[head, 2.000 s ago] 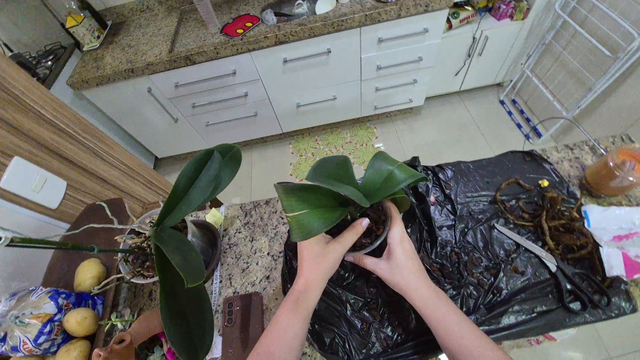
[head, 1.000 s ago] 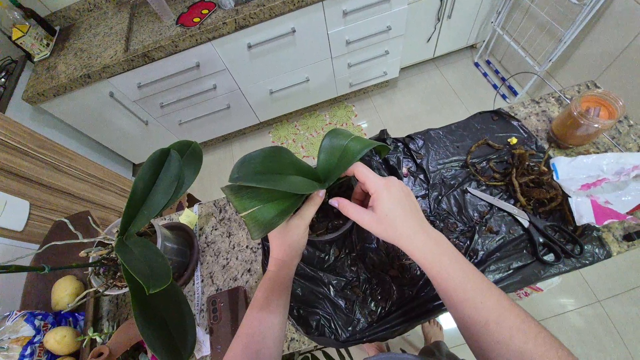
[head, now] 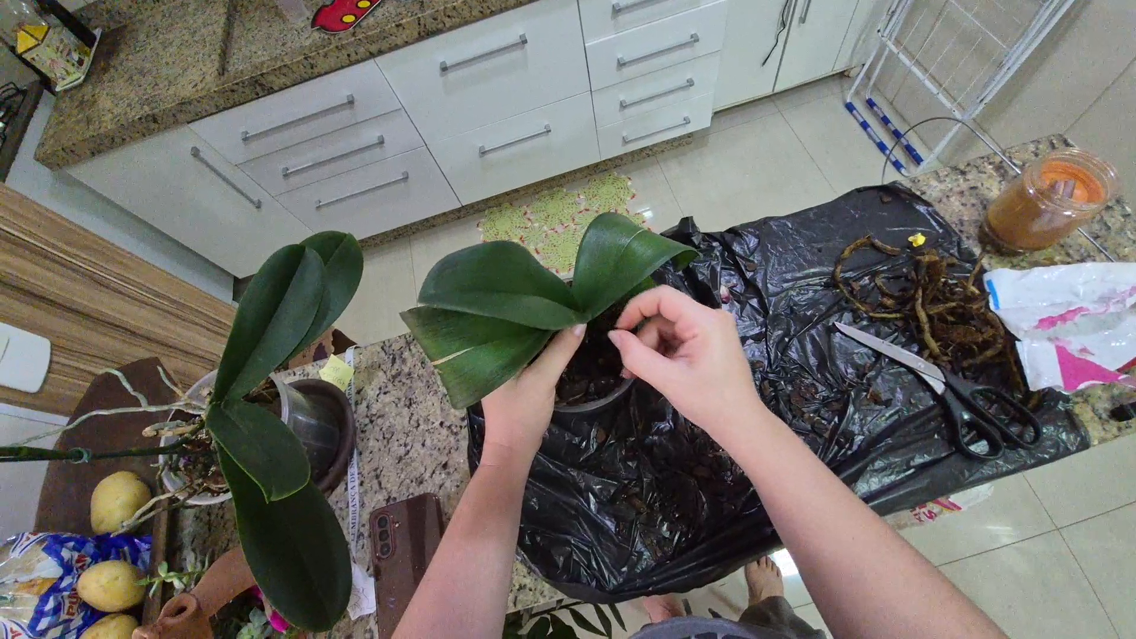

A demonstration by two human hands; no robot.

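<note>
An orchid plant with broad green leaves (head: pixel 501 288) stands in a dark plastic pot (head: pixel 596 401) filled with bark pieces, on a black plastic bag (head: pixel 639 524). My left hand (head: pixel 531 382) grips the plant's base at the left, its thumb below the leaves. On the right, my right hand (head: pixel 679 351) is at the leaf base above the bark, thumb and index finger close together; whether something small is between them cannot be told. Cut brown roots (head: pixel 932 311) and black-handled scissors (head: pixel 945 382) lie on the bag's right part.
A second potted orchid (head: pixel 280 444) stands at the left, beside an empty dark pot (head: pixel 324 426), a phone (head: pixel 404 541) and potatoes (head: pixel 113 586). At the right are an orange-brown glass jar (head: pixel 1047 204) and a white-pink plastic package (head: pixel 1065 324). Granite counter (head: pixel 399 413) shows between.
My right hand has come off the pot's right side and moved up to the base of the leaves. My left hand has shifted from the pot to the plant's base.
</note>
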